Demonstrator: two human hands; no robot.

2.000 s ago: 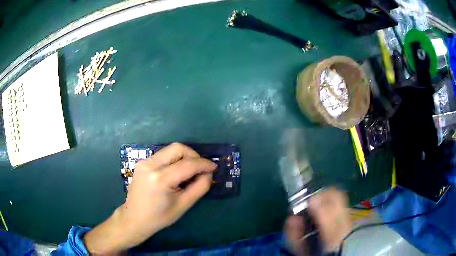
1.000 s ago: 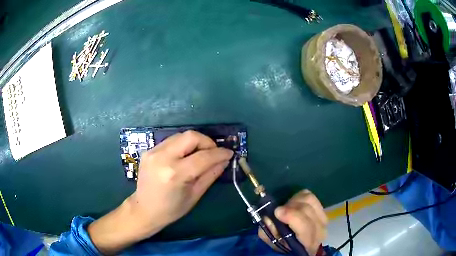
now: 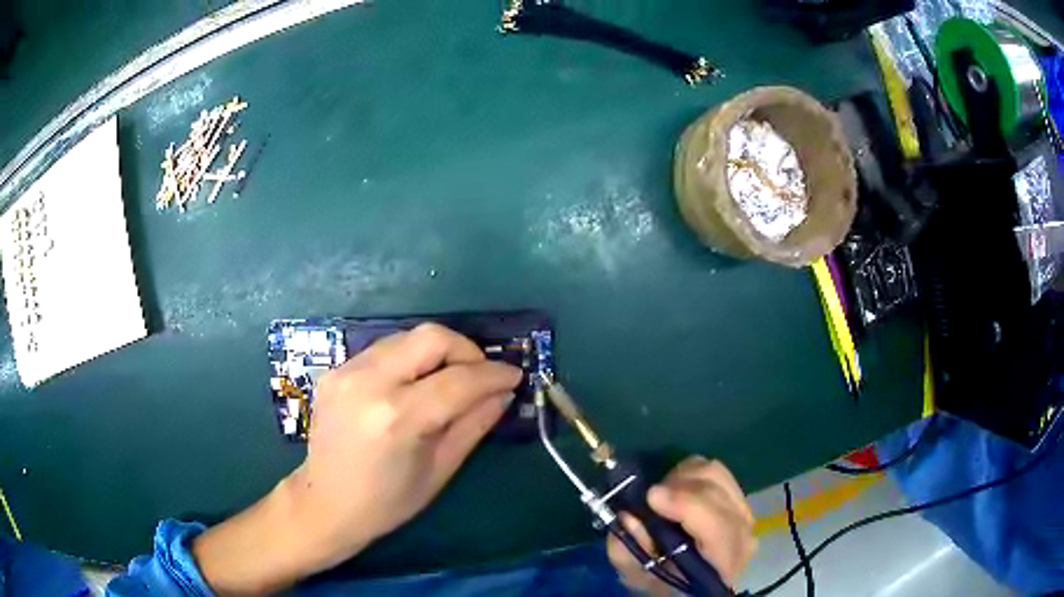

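Note:
The phone assembly (image 3: 362,329) lies flat on the green mat, a blue-white board at its left end and a small board at its right end. My left hand (image 3: 403,426) rests over its middle, thumb and fingertips pinched near the right-end board; what they hold, if anything, is hidden. My right hand (image 3: 694,519) grips the black handle of the soldering iron (image 3: 649,513). The brass-coloured tip points up-left and meets or nearly meets the small board. The bent silver feed tube beside it ends near my left fingertips.
A brown pot (image 3: 712,175) with crumpled white filling stands upper right, a yellow stick (image 3: 835,327) below it. A green-rimmed solder spool (image 3: 978,79) and black box (image 3: 974,303) are at right. Beige pieces (image 3: 201,157), a cream sheet (image 3: 72,257) and a black cable bundle (image 3: 607,37) lie beyond the phone.
The right hand, blurred and away from the phone two seconds ago, has brought the iron to the phone's right end. Over the last second the hands barely moved; the whole view shifted slightly.

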